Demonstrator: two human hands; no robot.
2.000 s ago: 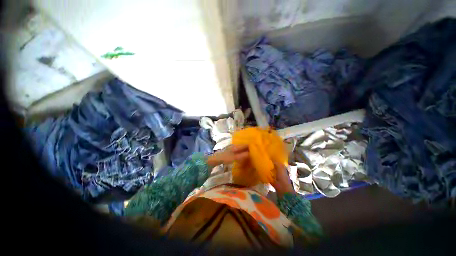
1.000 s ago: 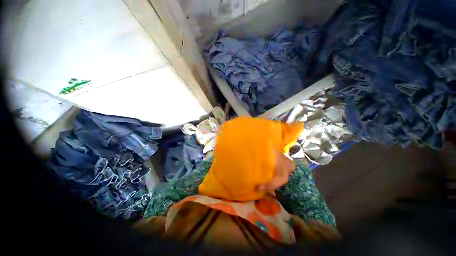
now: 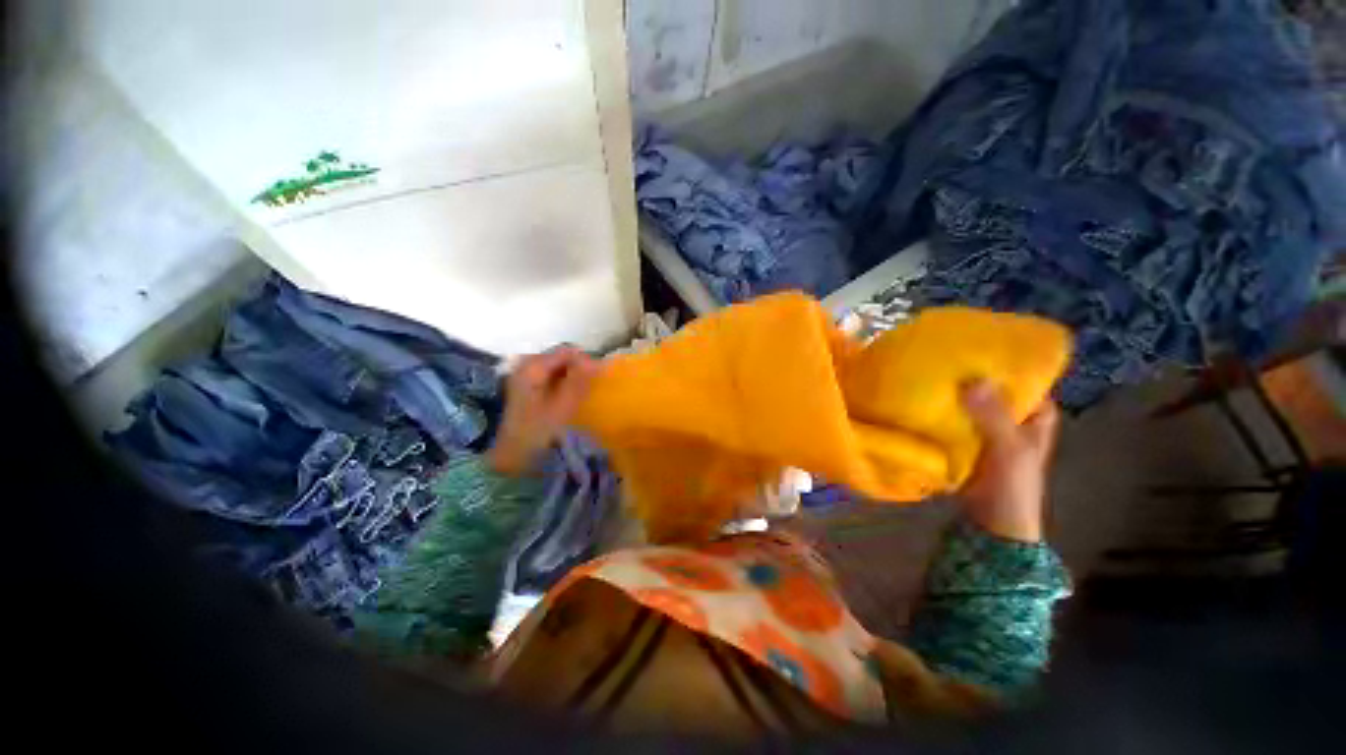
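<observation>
A bright yellow-orange cloth is spread between my two hands in front of my chest, partly folded and bunched on its right side. My left hand is closed on the cloth's left end and is slightly blurred. My right hand grips the bunched right end, with the thumb on top of the cloth. The cloth hides part of the pale garments behind it.
A white cabinet with a green palm-like mark stands ahead. Dark denim garments are heaped at left, more denim at right. Pale blue garments lie in a bin behind. A dark stool-like frame is at far right.
The cloth was bunched, then held up close to my chest. Now my hands have moved apart and it is stretched sideways between them. The view has shifted.
</observation>
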